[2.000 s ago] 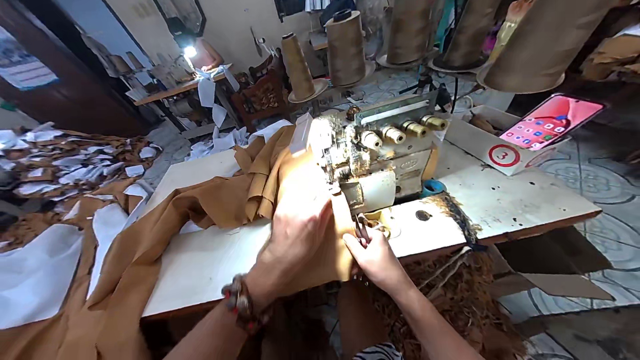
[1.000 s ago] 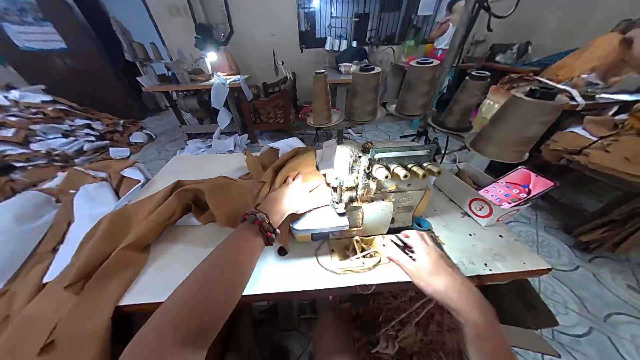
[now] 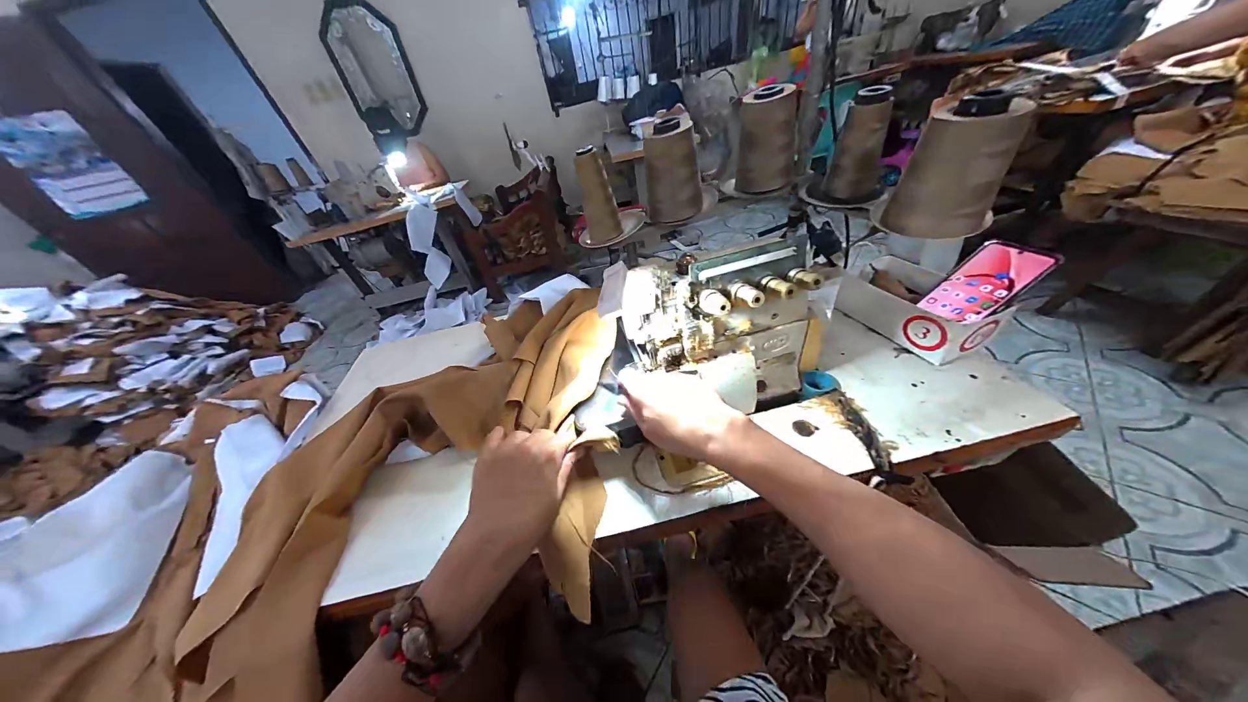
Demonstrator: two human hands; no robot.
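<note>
An overlock sewing machine stands on a white-topped table. Brown fabric lies in folds left of the machine and trails off the table. My left hand, a beaded bracelet at its wrist, grips a gathered part of this fabric near the front edge, where a pointed end hangs down. My right hand is at the machine's needle area, fingertips close together; whether they pinch anything is unclear. Loose thread lies below it. Large brown thread cones stand behind the machine.
A phone rests on a white box at the table's right. A blue ring-shaped thing sits beside the machine. Scraps cover the floor at left. Another sewing table stands behind; a person's arm shows at upper right.
My left hand has moved from the fabric beside the machine toward the table's front edge. My right hand has moved left from the machine's front right to the needle area.
</note>
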